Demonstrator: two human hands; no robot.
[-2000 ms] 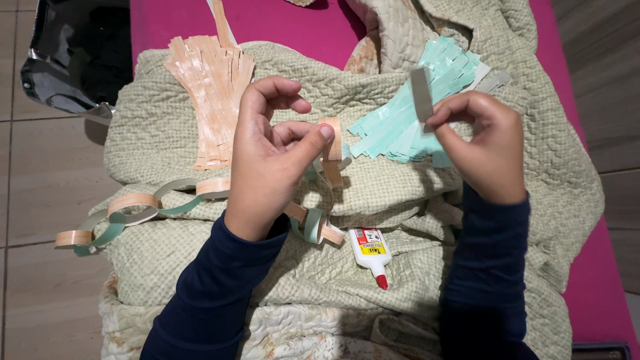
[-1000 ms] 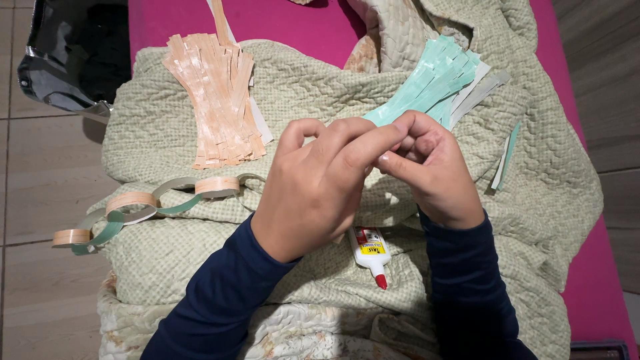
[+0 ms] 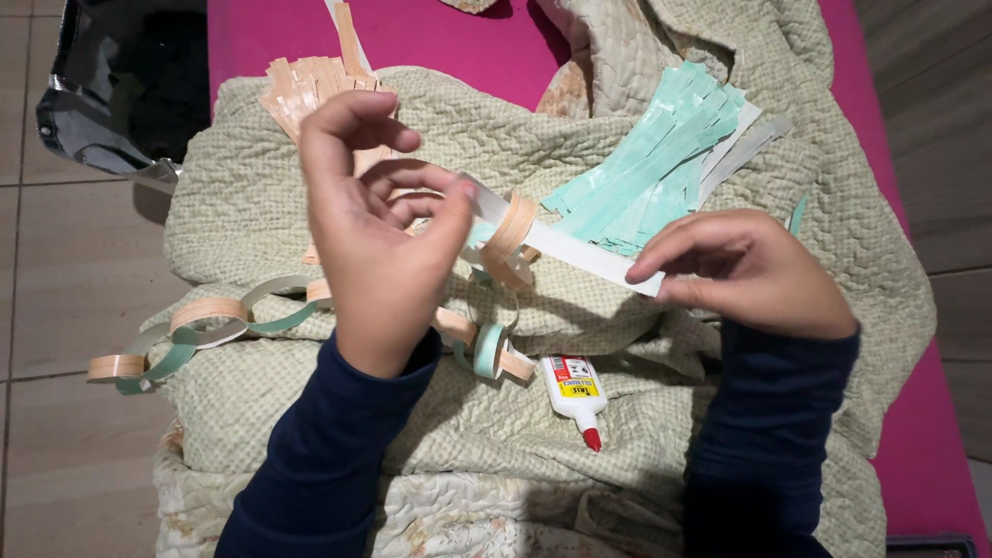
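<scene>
A paper strip (image 3: 585,256), its white side up, is stretched between my two hands and runs through an orange paper loop (image 3: 510,232). My left hand (image 3: 387,225) pinches its upper left end between thumb and fingertips; my right hand (image 3: 736,267) pinches the lower right end. A chain of orange and green paper loops (image 3: 209,311) lies on the quilt at the left, passes behind my left wrist and shows again near the glue. The white glue bottle (image 3: 575,391) with a red tip lies below my hands. Orange strips (image 3: 310,89) fan out behind my left hand, green strips (image 3: 659,167) beyond my right.
A rumpled light green quilt (image 3: 814,403) covers much of a bright pink surface (image 3: 465,46). A shiny black bag (image 3: 101,116) sits at the upper left over the tiled floor (image 3: 77,294). One separate green strip (image 3: 797,215) lies right of the green pile.
One second ago my hands were close together; now they are apart with the strip stretched between them. The orange loop, hidden then, shows on the strip.
</scene>
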